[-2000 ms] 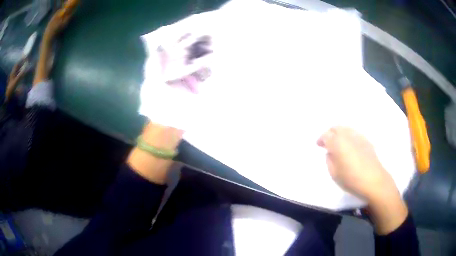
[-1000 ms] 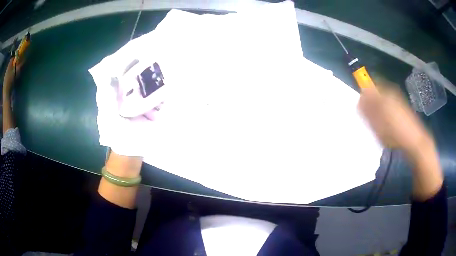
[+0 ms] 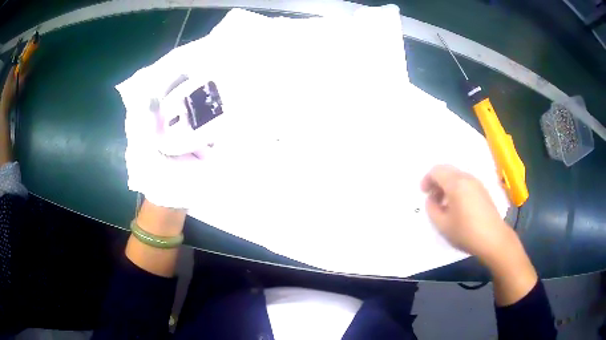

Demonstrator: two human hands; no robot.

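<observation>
A pale plastic housing (image 3: 176,119) with a square dark panel (image 3: 204,105) is at the left of the white work cloth (image 3: 332,153). My left hand (image 3: 166,179), in a white glove, blends with the cloth; it holds the housing from below, its fingers mostly washed out. My right hand (image 3: 458,206) is bare and slightly blurred over the cloth's right part, fingers curled together; whether a tiny part is between them cannot be told. A tiny screw (image 3: 417,210) lies beside its fingertips. An electric screwdriver (image 3: 502,149) lies along the cloth's right edge, bit pointing away.
A clear screw box (image 3: 565,133) of small metallic pieces stands at the right on the green bench (image 3: 73,133). A pale rail (image 3: 292,6) curves across the back. A neighbour's hand and sleeve (image 3: 10,179) are at the far left, near another yellow-orange screwdriver (image 3: 28,54).
My right hand has let go of the electric screwdriver and moved left and down over the cloth. The screwdriver now lies at the cloth's edge. The housing has barely moved.
</observation>
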